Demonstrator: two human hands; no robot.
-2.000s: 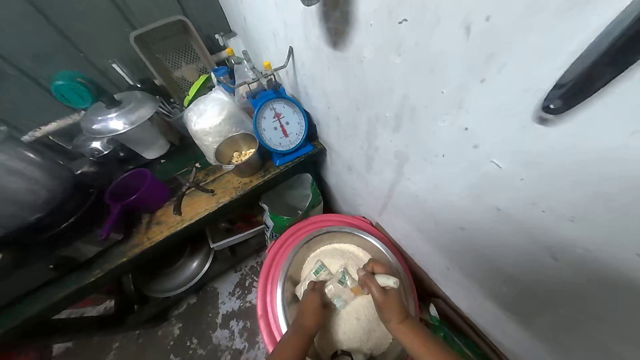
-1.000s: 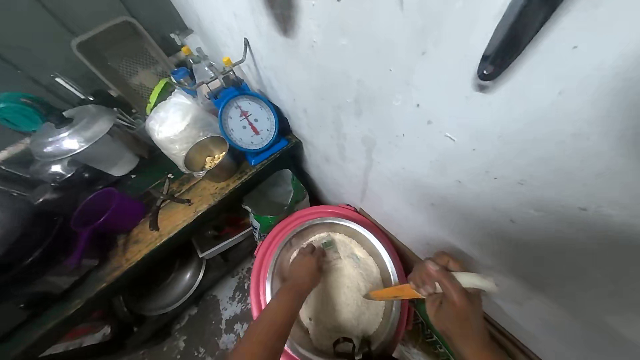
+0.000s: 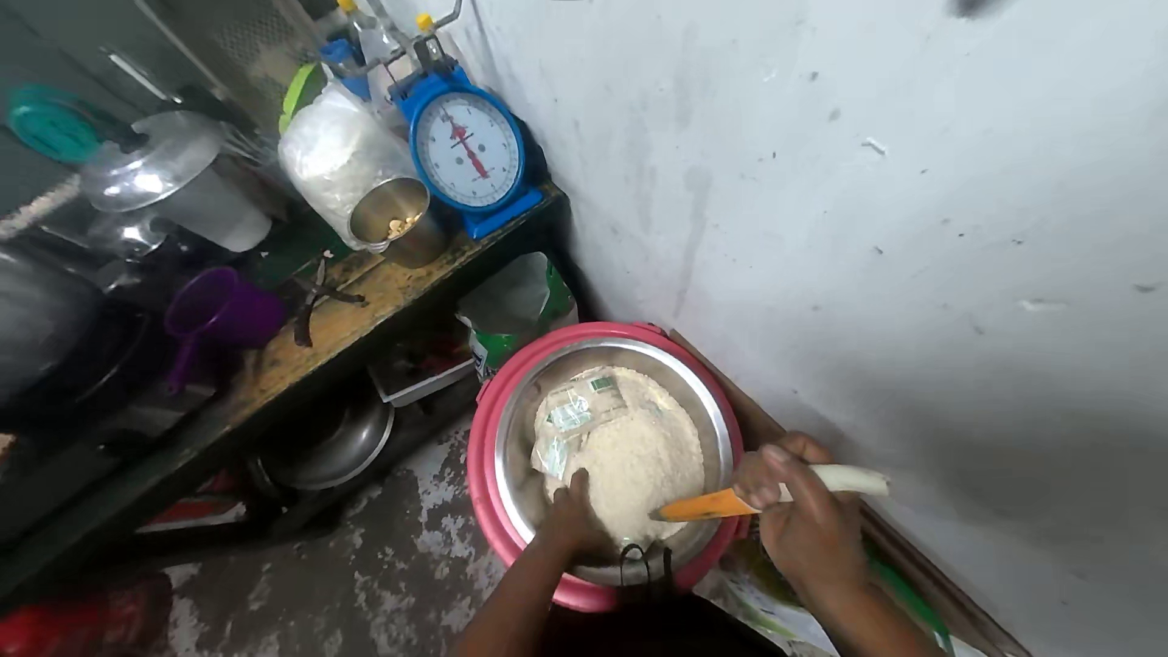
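Observation:
A steel basin of pale flour-like powder rests in a pink plastic tub. On the powder, at its far left side, lie clear plastic packets with green print. My left hand reaches into the near left part of the basin, fingers at the powder, with no object seen in it. My right hand grips a knife with a white handle and an orange blade. Its tip points left over the near right part of the powder.
A wooden counter on the left holds a blue dial scale, a steel cup, a filled plastic bag, a purple dipper and lidded pots. Below are a metal pan and a green-white sack. A white wall stands right.
My left hand has moved off the packets towards the near side of the basin, leaving them in plain view. Two seconds ago both hands were at the packets; my right hand is now farther right with the knife.

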